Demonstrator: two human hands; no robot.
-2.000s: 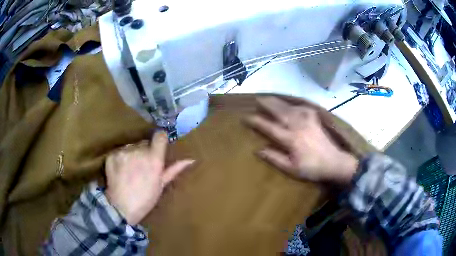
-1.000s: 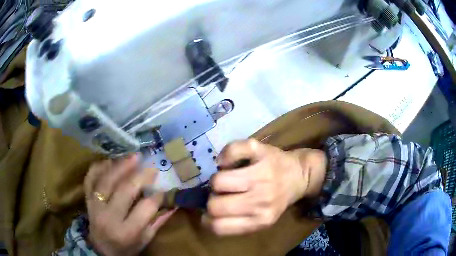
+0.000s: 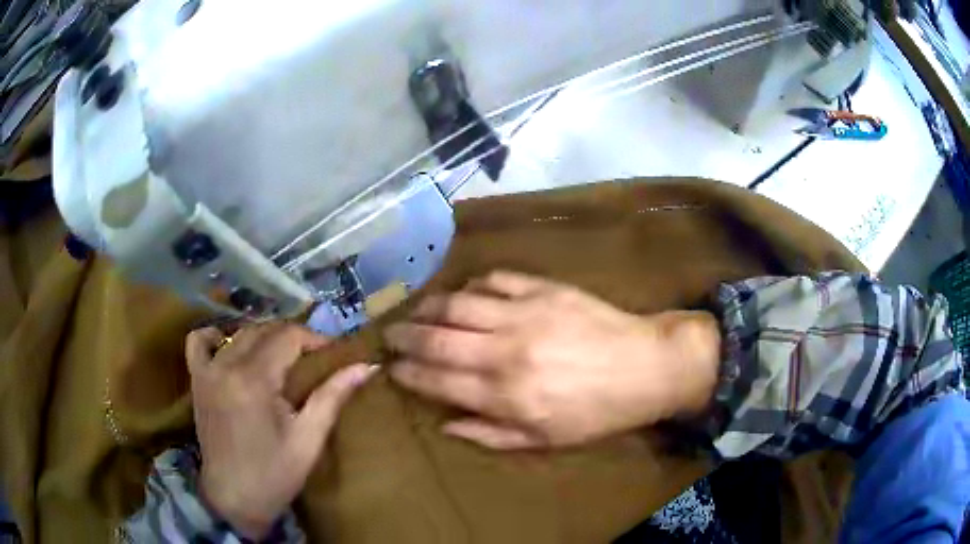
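Note:
The brown cloth [image 3: 479, 478] covers the machine bed's front and hangs toward me. My left hand [image 3: 250, 409] grips its folded edge between thumb and fingers, just in front of the presser foot [image 3: 343, 298]. My right hand [image 3: 542, 361] lies on the cloth to the right, palm down, fingers close together near the fold. The white sewing machine [image 3: 266, 106] leans over the work. A small tan piece [image 3: 385, 300] lies on the metal plate [image 3: 410, 239] beside the foot. The cloth hides the rest of the plate.
White threads [image 3: 649, 64] run along the machine arm. Blue-and-orange snips [image 3: 851, 125] lie on the white table [image 3: 787, 191] at right. A green basket [image 3: 950, 282] is at the right edge. Grey cut pieces [image 3: 27, 69] are heaped at upper left.
Since one second ago, the cloth has come over the plate, hiding the dark piece and most of the tan strip. My right hand has gone from curled to flatter. Earlier the view was less close.

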